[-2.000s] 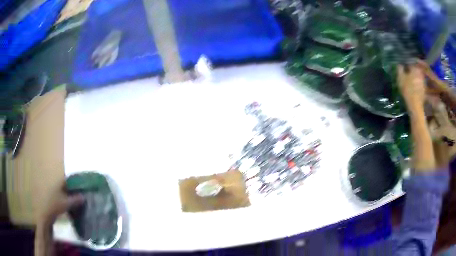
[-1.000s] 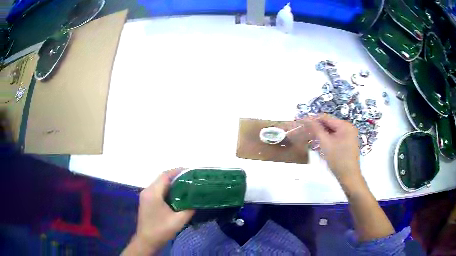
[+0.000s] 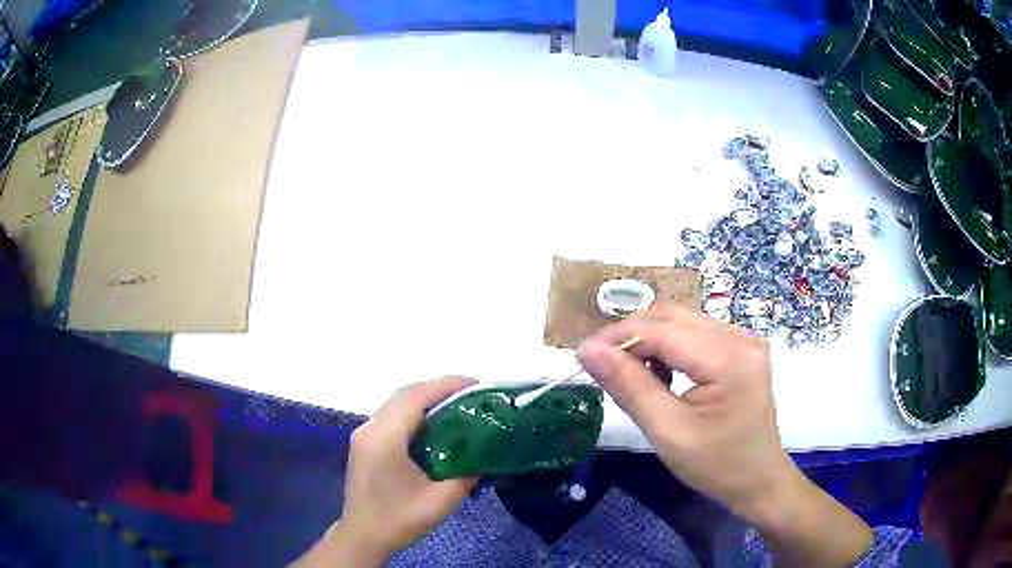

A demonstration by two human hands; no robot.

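Note:
My left hand (image 3: 400,472) holds a glossy dark green housing (image 3: 505,438) by its left end, over my lap at the bench edge. My right hand (image 3: 705,405) pinches a thin pale applicator stick (image 3: 572,377). The stick's white tip touches the housing's upper face, near the small holes along its edge. A small white oval dish (image 3: 626,296) sits on a brown cardboard pad (image 3: 572,300) just behind my right hand. Some of the pad is hidden by the hand.
A heap of silver badges (image 3: 777,250) with red specks lies right of the pad. Green housings (image 3: 965,194) overlap at the right; one housing (image 3: 938,361) lies near the front edge. A squeeze bottle (image 3: 658,47) stands at the back. A cardboard sheet (image 3: 183,211) lies at left.
My right hand has moved from the dish down to the housing, with the stick now touching it. My left hand and the housing have shifted slightly right in view.

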